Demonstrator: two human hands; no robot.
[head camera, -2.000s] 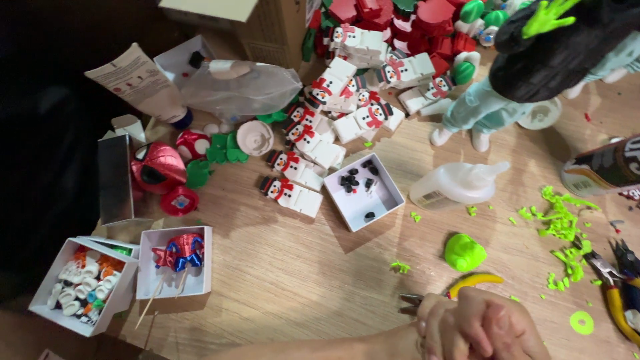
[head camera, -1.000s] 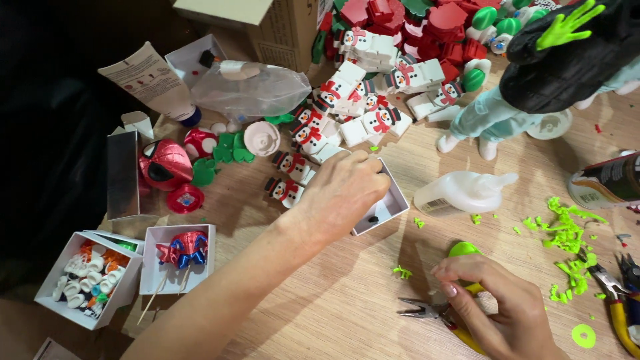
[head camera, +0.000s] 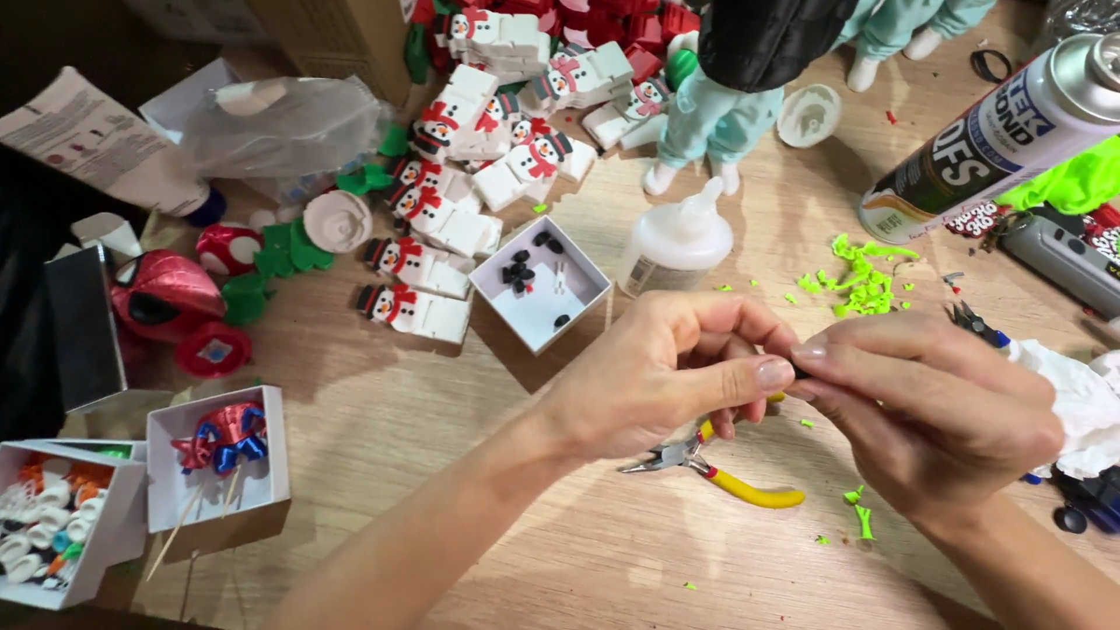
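My left hand (head camera: 674, 372) and my right hand (head camera: 927, 394) meet fingertip to fingertip above the wooden table. A small black piece (head camera: 798, 371) is pinched between them, mostly hidden by the fingers. Below my left hand lie pliers with yellow handles (head camera: 754, 490), their jaws pointing left. A white box (head camera: 540, 284) holding small black parts sits beyond my left wrist. Right of that box stands a translucent squeeze bottle (head camera: 678, 241) with a nozzle.
Snowman pieces (head camera: 420, 313) are heaped at the back. A spray can (head camera: 980, 140) stands at the right, near lime-green scraps (head camera: 862, 284) and cutters (head camera: 976, 324). Boxes with a red-blue figure part (head camera: 278, 455) and small mixed parts (head camera: 131, 534) are at the left.
My left hand has come back from the white box of black parts to my right hand. The lime-green lump seen on the table earlier no longer shows. The view has shifted.
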